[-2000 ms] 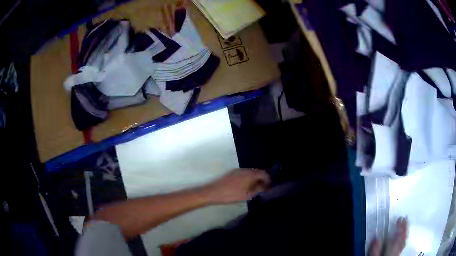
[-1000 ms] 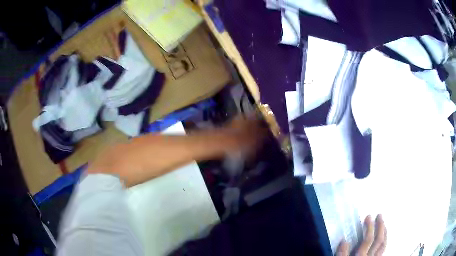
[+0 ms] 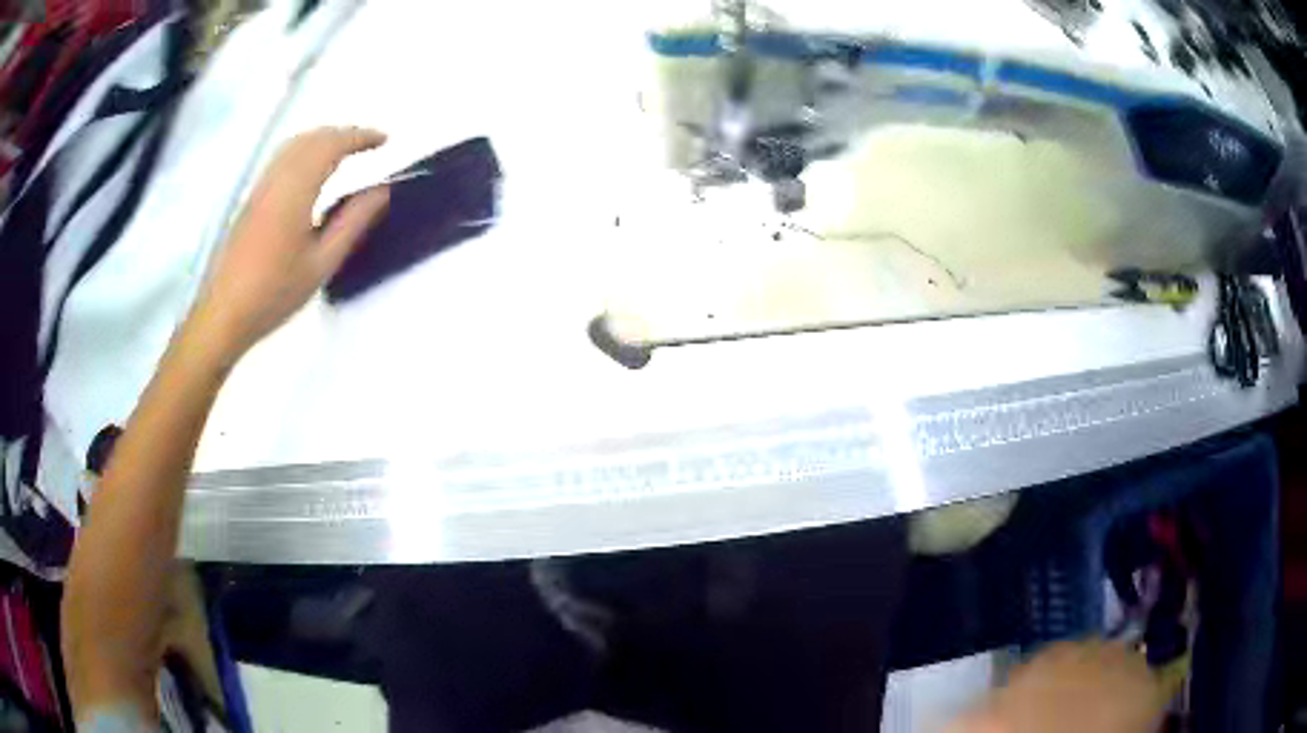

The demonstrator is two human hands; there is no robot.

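Observation:
A small dark purple cloth piece (image 3: 437,208) lies at a slant on the white table, left of the sewing machine. My left hand (image 3: 294,236) has its thumb on the left end of the piece, with the index finger extended above it. The white machine head with a blue stripe (image 3: 917,65) is at the upper right. Its blurred presser foot area (image 3: 781,179) has no cloth visible under it. A thin thread (image 3: 874,236) trails to the right. My right hand (image 3: 1075,695) is blurred, cut off by the bottom edge, below the table front; its fingers are unclear.
A grey ruler strip (image 3: 645,480) runs along the table's front edge. A dark knob (image 3: 621,340) sits at the bed's corner. Yellow-and-black snips (image 3: 1158,289) and black-handled scissors (image 3: 1244,332) lie at the far right. Large pale and dark panels (image 3: 108,287) lie at the left.
The view has swung from the cardboard and loose pieces at the left to the machine. My left hand is now on a dark piece; my right hand is now below the table edge.

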